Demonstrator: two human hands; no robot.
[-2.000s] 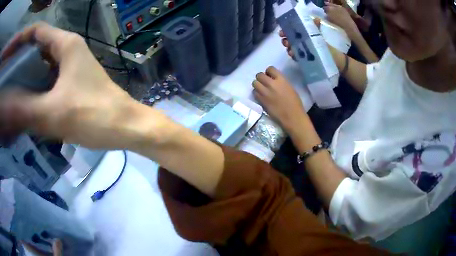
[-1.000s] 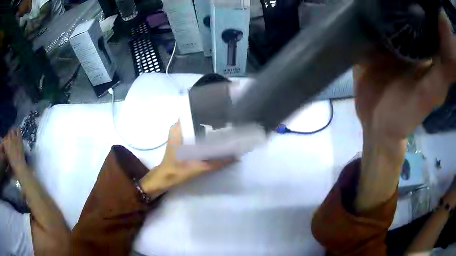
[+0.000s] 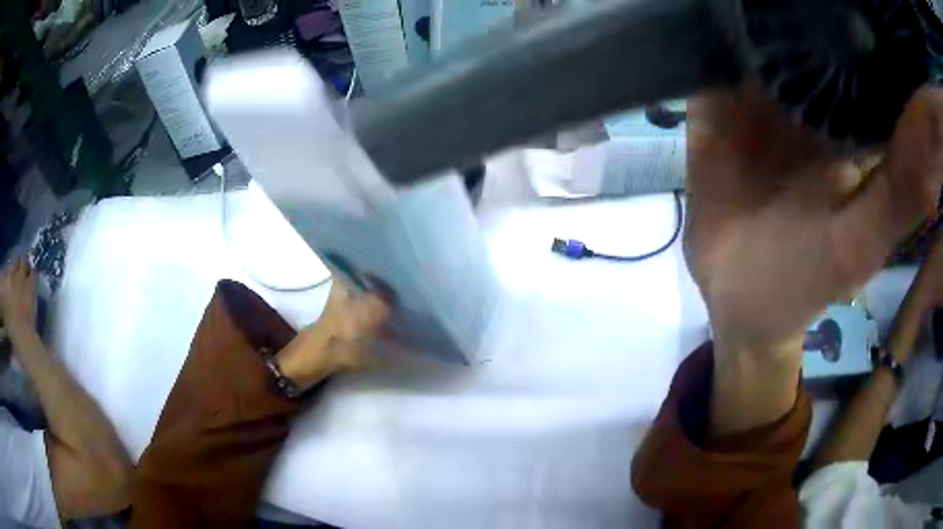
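My left hand (image 3: 357,325) holds a light blue and white retail carton (image 3: 414,258) tilted over the white mat, its white flap (image 3: 269,88) open at the top; the carton is blurred. My right hand (image 3: 786,217) holds a dark grey mini fan (image 3: 558,88) up close to the camera at the upper right. The fan's slatted round head is by my fingers, and its thick handle points left. The handle's end overlaps the carton's upper part in view; I cannot tell whether it is inside.
A black cable with a blue plug (image 3: 574,248) lies on the white mat (image 3: 579,341). A thin white cable (image 3: 230,232) curves at the left. Upright cartons (image 3: 176,93) stand at the back. Another carton (image 3: 843,341) lies at the right. Other people's arms (image 3: 62,413) show at both sides.
My view has swung left from the neighbour at the right. Since the last earlier frame, the carton has turned and shows its printed side, and the fan handle lies more level, farther left.
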